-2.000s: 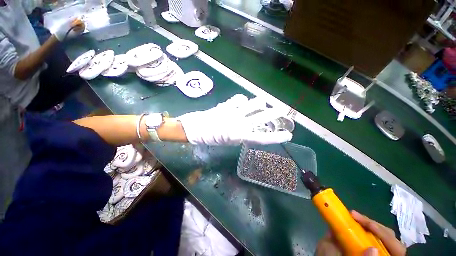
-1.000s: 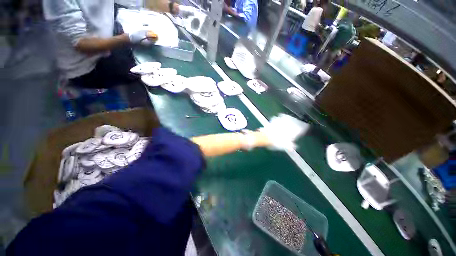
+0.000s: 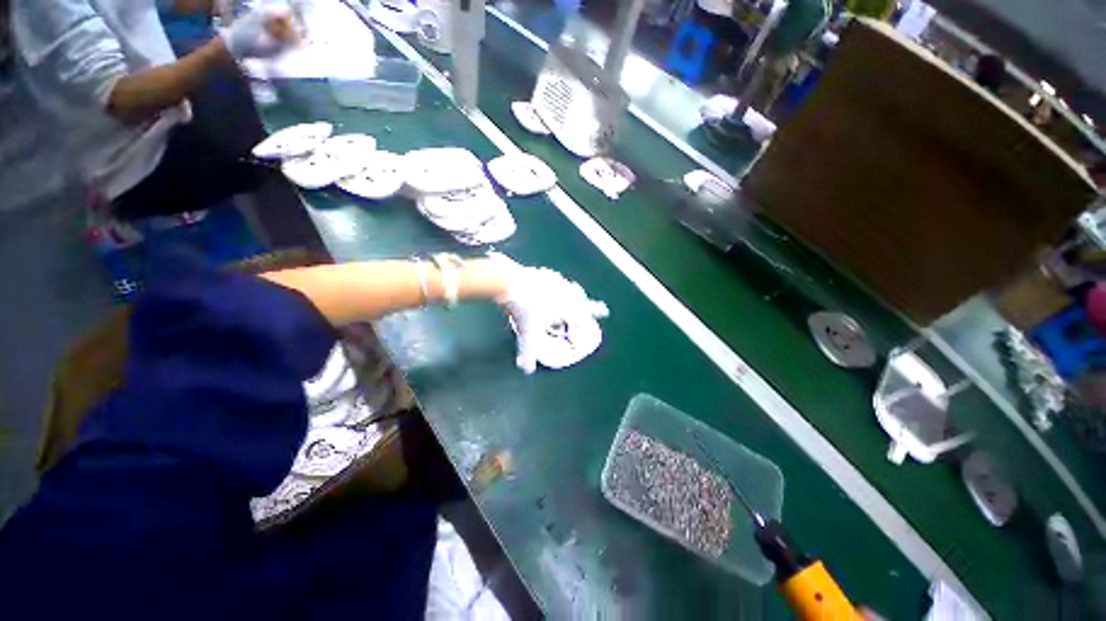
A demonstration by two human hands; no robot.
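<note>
My left hand (image 3: 534, 297), in a white glove, holds a white base plate (image 3: 568, 337) by its left side, low over the green bench. My right hand (image 3: 864, 614) is mostly cut off by the bottom edge; only a bit of finger shows at the electric screwdriver (image 3: 820, 592). The screwdriver has an orange-yellow barrel and black nose. Its long thin bit reaches over the clear screw tray (image 3: 771, 476), which holds a heap of tiny screws (image 3: 670, 490).
Overlapping base plates (image 3: 446, 192) lie on the bench toward the neighbouring worker (image 3: 85, 73). A metal rail (image 3: 728, 364) borders the belt, which carries a bracket part (image 3: 912, 405), plates and a housing (image 3: 575, 97). A carton (image 3: 386, 467) of plates sits beside my lap.
My left hand has come back toward me from over the rail and now grips a plate. A plate has appeared on the belt beside the bracket part, and the view has shifted.
</note>
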